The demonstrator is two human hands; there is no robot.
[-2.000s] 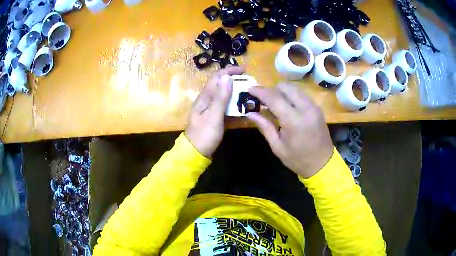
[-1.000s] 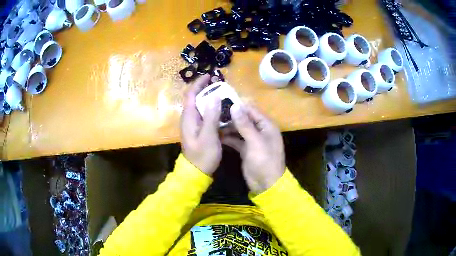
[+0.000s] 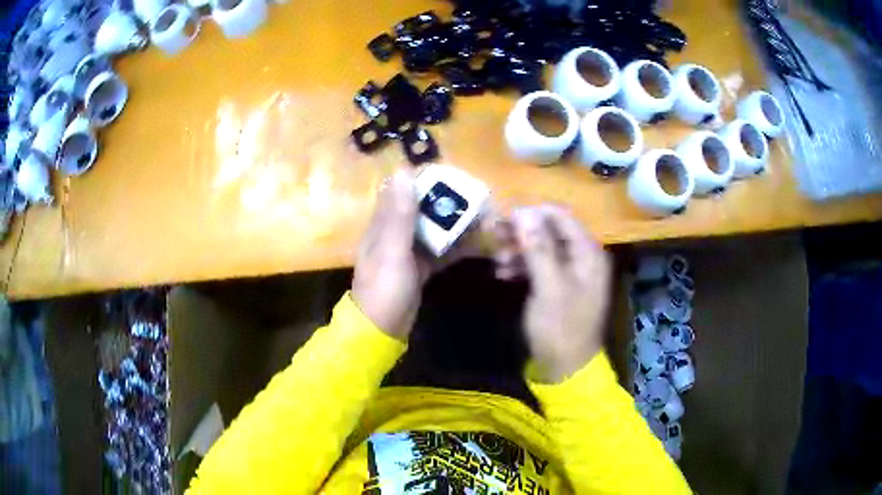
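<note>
A white housing (image 3: 462, 195) is held over the table's front edge, with a black square insert (image 3: 445, 205) sitting in the side that faces up. A pale disc shows in the insert's centre. My left hand (image 3: 389, 256) grips the housing from its left side. My right hand (image 3: 564, 280) is just to the right of the housing, blurred, with its fingers bent. Whether it touches the housing or holds anything is not clear. A small group of black inserts (image 3: 400, 108) lies on the table beyond my left hand.
White housings (image 3: 542, 128) stand grouped at the right, some showing black inserts. A dark heap of inserts (image 3: 522, 43) lies at the top. More housings (image 3: 104, 97) lie far left. Clear plastic (image 3: 839, 145) is at the right end. Cartons (image 3: 720, 358) of small parts stand below the table edge.
The housing has turned so the insert now faces up in full view. My right hand has come off the insert and moved right. Earlier its fingers were on the insert.
</note>
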